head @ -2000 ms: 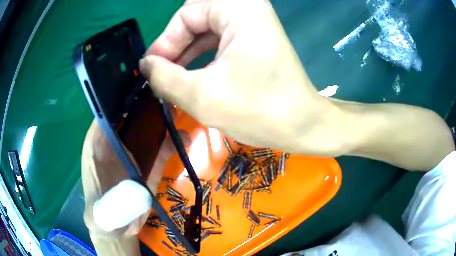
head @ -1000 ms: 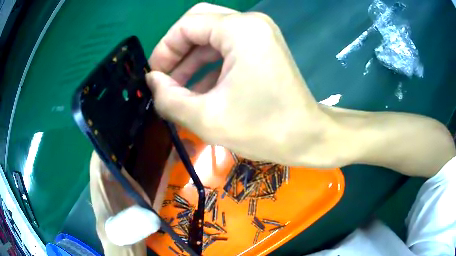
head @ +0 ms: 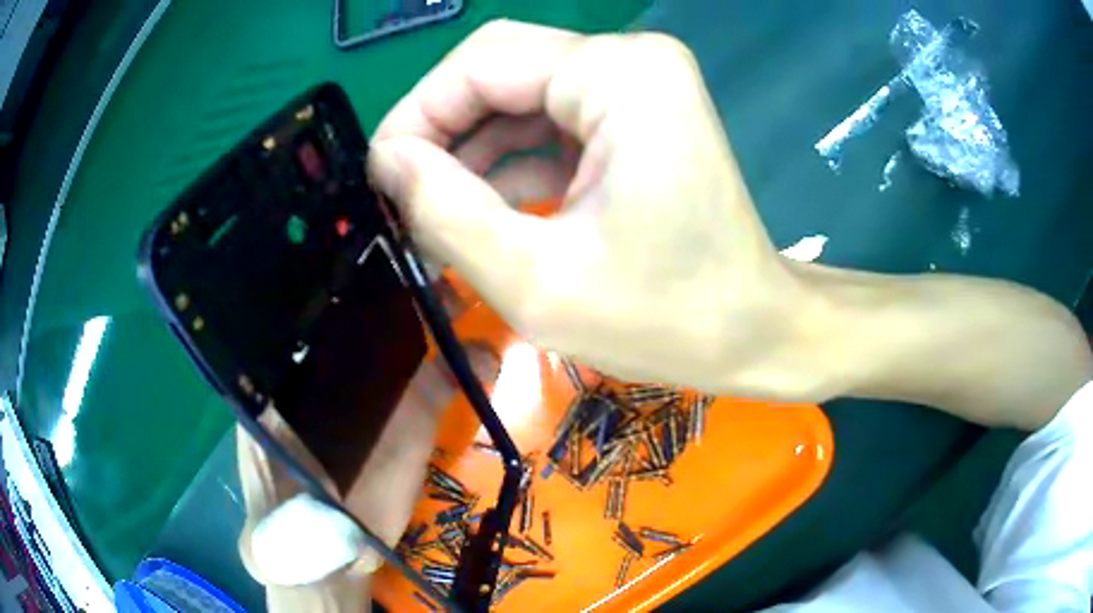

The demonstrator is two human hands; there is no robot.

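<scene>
A black phone middle frame (head: 264, 252) is tilted above the orange parts tray (head: 767, 449), its solid upper part up and its open window below. My left hand (head: 306, 539), with a white finger cot, holds the frame from behind and below. My right hand (head: 623, 204) comes from the right, thumb and forefinger pinched together at the frame's right side edge. Its fingertips hide whatever is between them. Loose side keys (head: 641, 431) lie in a heap and scattered in the tray, partly behind the frame.
Another mid-frame (head: 396, 22) lies on the green belt at the top, cut off by the picture's edge. A crumpled clear plastic bag (head: 953, 120) and a white scrap (head: 805, 249) lie on the mat. A blue bin (head: 174, 589) is at lower left.
The held frame has turned so its inner face shows more. My right hand has shifted slightly right, still pinching at its edge. Another mid-frame has come into view at the top.
</scene>
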